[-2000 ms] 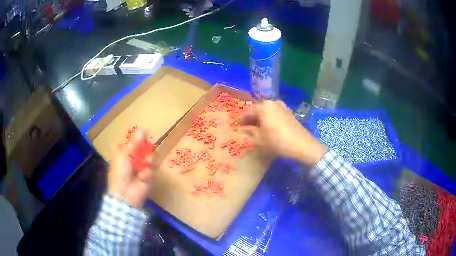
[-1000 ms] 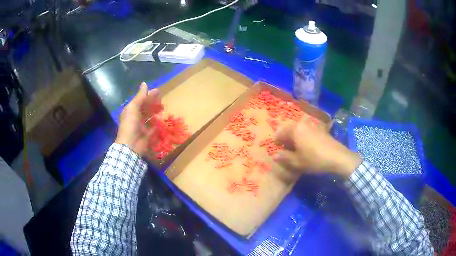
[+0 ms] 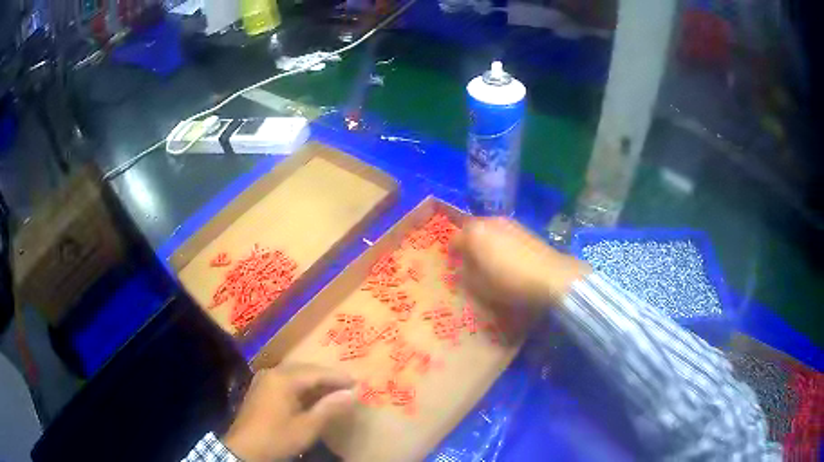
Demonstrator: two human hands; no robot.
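Note:
Two shallow cardboard trays stand on blue sheeting. The left tray point(image 3: 312, 194) has a heap of red plastic pieces point(image 3: 256, 281) at its near end. The right tray point(image 3: 312, 307) has red pieces in several loose clusters point(image 3: 352, 332). My left hand point(image 3: 294, 406) is over this tray's near left corner, fingers bent inward; whether it grips the wall is unclear. My right hand point(image 3: 510, 271) is blurred at the tray's right side, fingers curled down; what is in it is hidden.
A spray can point(image 3: 495, 144) stands behind the right tray. A blue bin of silver pieces point(image 3: 652, 275) and a tray of dark metal and red parts point(image 3: 768, 383) are at right. A power strip point(image 3: 257, 135) lies behind the left tray. A carton point(image 3: 68, 244) is at far left, a post point(image 3: 628, 108) behind.
My left hand has left the left tray and come down to the right tray's near corner. The red pieces by it now lie in the left tray. A blue gap now separates the trays.

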